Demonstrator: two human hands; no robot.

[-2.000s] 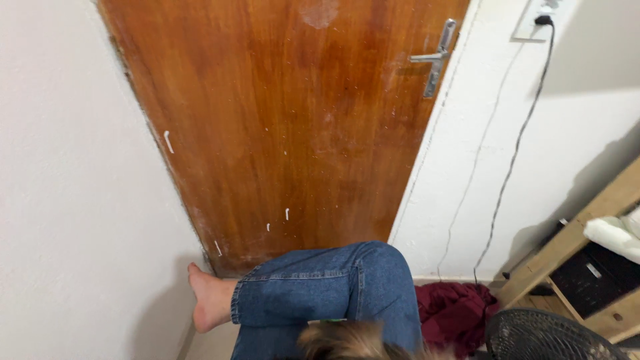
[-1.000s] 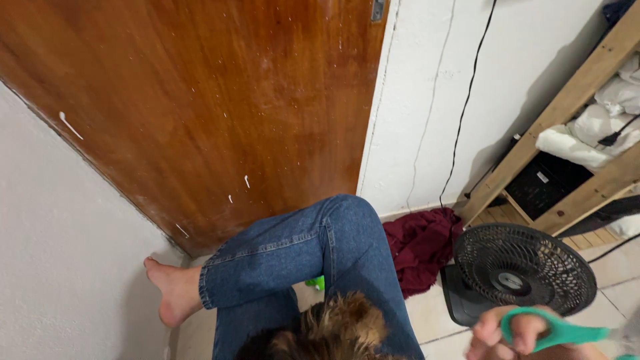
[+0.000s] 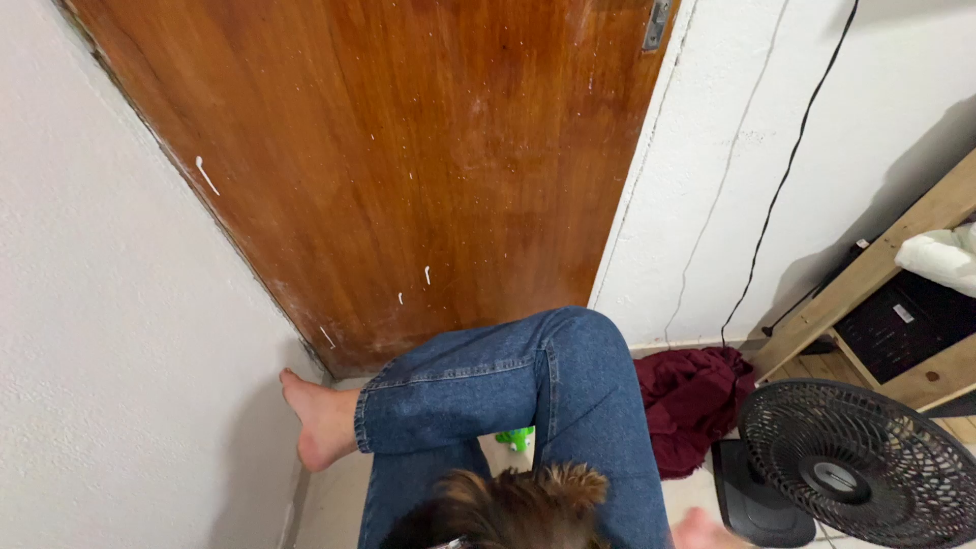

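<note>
A blurred part of my right hand (image 3: 703,529) shows at the bottom edge, between my jeans and the fan; its fingers and anything in them cannot be made out. My left hand is out of view. A furry brown and black animal (image 3: 526,507), seen only in part, lies on my lap over the blue jeans (image 3: 457,396). A small shiny edge (image 3: 450,544) shows against the fur at the bottom of the frame; what it belongs to is hidden.
A black fan (image 3: 839,476) stands on the floor at right, beside dark red cloth (image 3: 686,404). Behind it is a wooden shelf (image 3: 869,267). A wooden door (image 3: 457,168) is ahead, a white wall (image 3: 114,305) at left. A green toy (image 3: 517,438) lies beyond my lap.
A second ago my right hand was at the lower right with a finger in a teal loop handle; now only a blurred part of it shows, further left. The handle is out of view.
</note>
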